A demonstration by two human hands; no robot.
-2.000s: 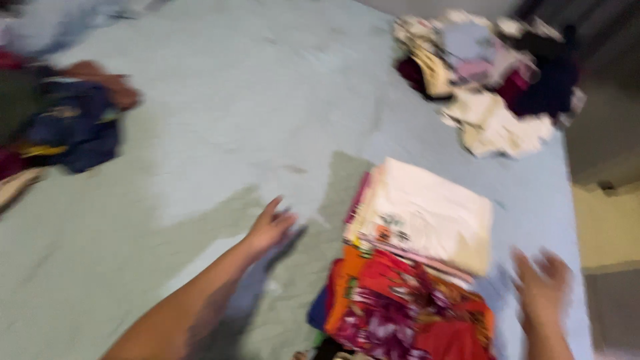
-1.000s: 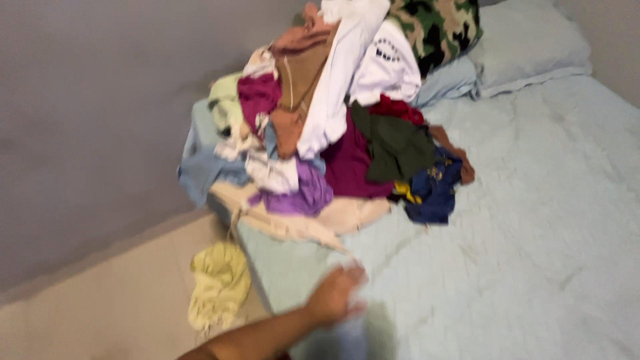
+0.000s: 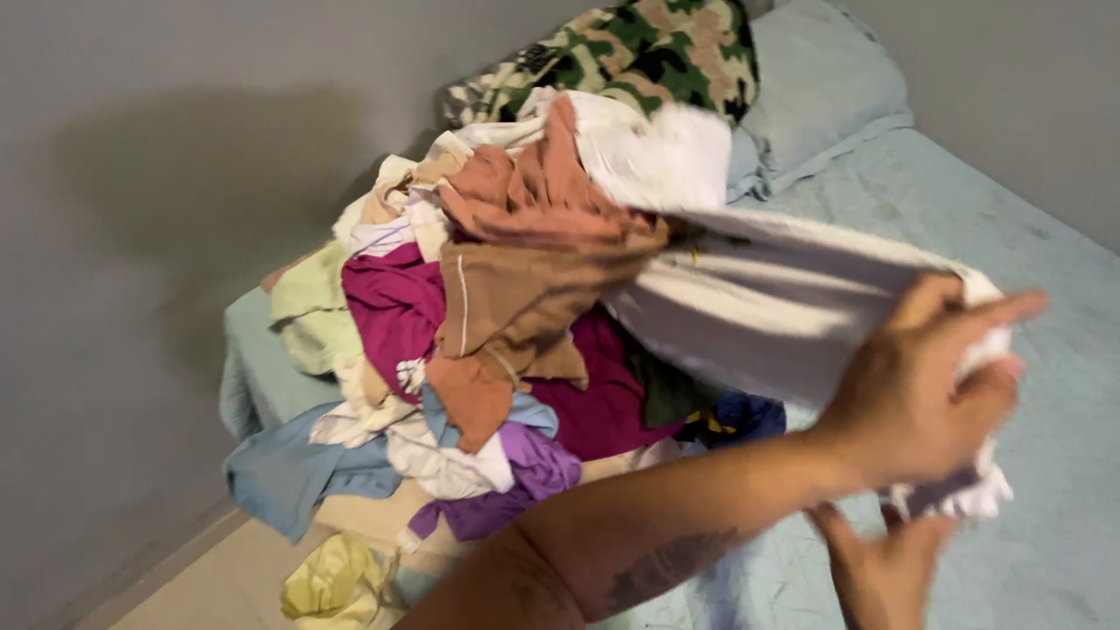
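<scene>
My left hand (image 3: 927,385), its tattooed forearm crossing the lower middle, grips one end of a white garment (image 3: 752,306). The cloth stretches left from it to the clothes pile and is partly blurred. Below it, my right hand (image 3: 888,564) is raised with thumb and fingers apart, close under the cloth's hanging edge; whether the fingertips touch it is unclear. Beside the stretched cloth lie a brown garment (image 3: 516,293) and a rust-coloured one (image 3: 534,197). Magenta (image 3: 398,297), purple (image 3: 534,472) and blue (image 3: 306,464) clothes are heaped around them.
The pile lies on a bed with a light blue sheet (image 3: 1041,350), against a grey wall (image 3: 131,219). A camouflage-patterned cloth item (image 3: 674,52) and a pillow (image 3: 818,79) are behind it. A yellow cloth (image 3: 337,582) lies on the floor by the bed's edge.
My left hand, holding nothing one second ago, now grips the white garment and has pulled it to the right off the pile. My right hand has come into view. The view has turned from the folded stack.
</scene>
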